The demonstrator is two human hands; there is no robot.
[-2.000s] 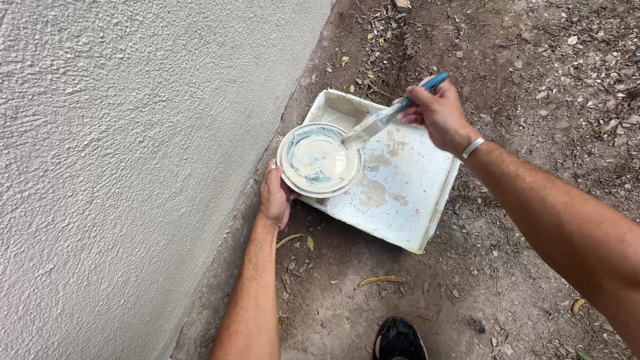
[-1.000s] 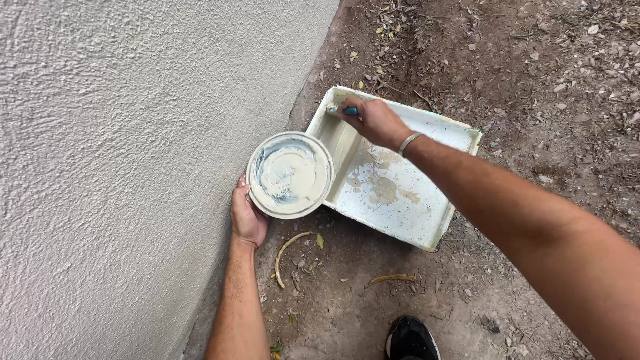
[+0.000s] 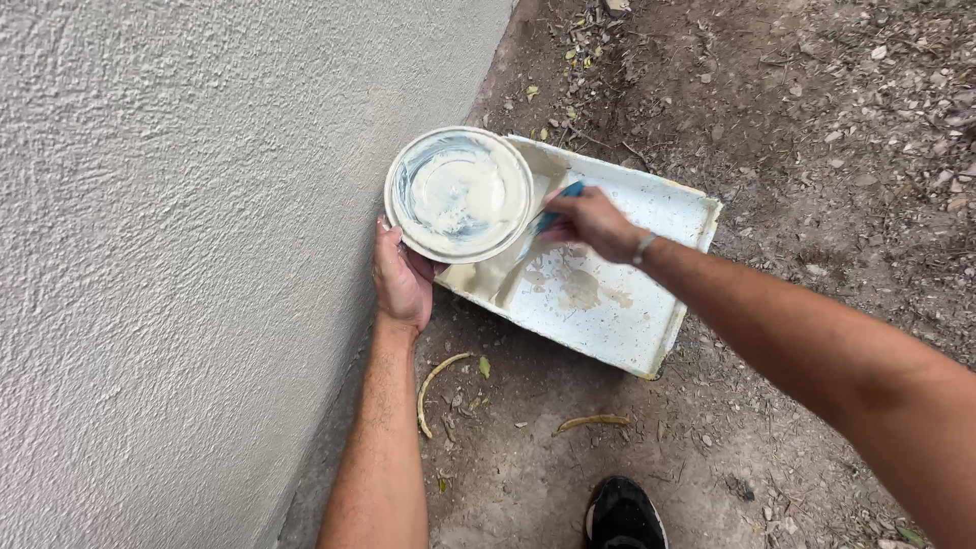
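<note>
My left hand (image 3: 404, 278) holds a round paint can lid (image 3: 459, 194) from below and the side, its upturned face smeared with cream paint. The lid covers the upper left part of a white paint tray (image 3: 610, 343) on the ground. My right hand (image 3: 587, 221) grips a paintbrush by its blue handle (image 3: 560, 204), close to the lid's right edge and above the tray. The bristles are blurred and partly behind the lid, so whether they touch it cannot be told. Beige paint lies in the tray's well, with dried-looking patches on its slope.
A rough stucco wall (image 3: 191, 229) rises along the left. Around the tray is bare dirt (image 3: 518, 457) with dry leaves and two curved dry pods (image 3: 593, 421). A black shoe (image 3: 625, 515) stands below the tray.
My right hand with the brush has moved from the tray's upper left well down toward the lid. Earlier still, the brush lay against the lid's face. The lid now overlaps the tray more.
</note>
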